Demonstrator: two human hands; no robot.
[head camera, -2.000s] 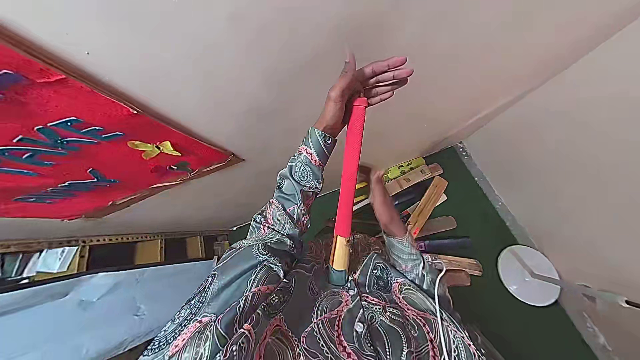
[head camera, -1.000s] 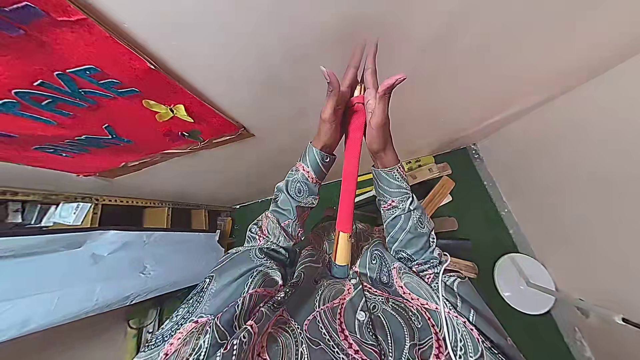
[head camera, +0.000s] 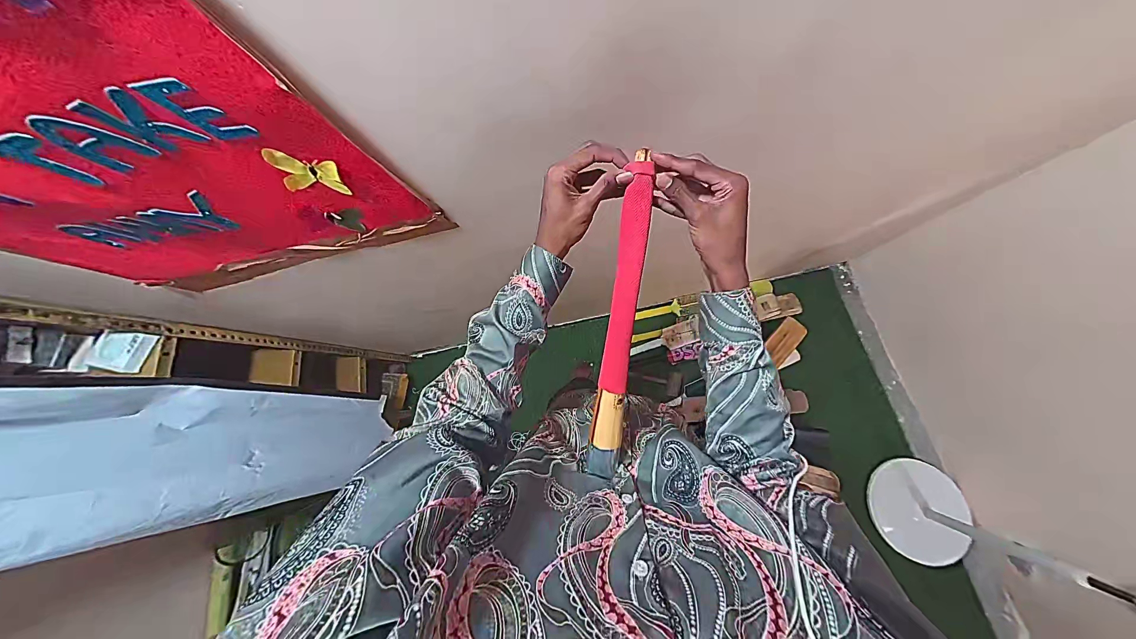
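Observation:
A long handle in a red textured grip sleeve stands in front of my chest, its lower end against my patterned shirt. Bare tan and grey-blue surface shows below the sleeve, and a small tan tip sticks out above it. My left hand pinches the sleeve's rolled upper rim from the left side. From the right, the fingers of my right hand pinch the same rim. The lower part of the object is hidden or too foreshortened to tell.
A red painted board with lettering and a yellow butterfly hangs at upper left. Below it are wooden shelf compartments and a pale blue-white covered surface. Several wooden pieces lie on the green floor, near a round white disc.
My right hand has risen from low beside the handle to its top. Both hands, held flat with fingers extended one second ago, now have bent fingers pinching the sleeve's rim.

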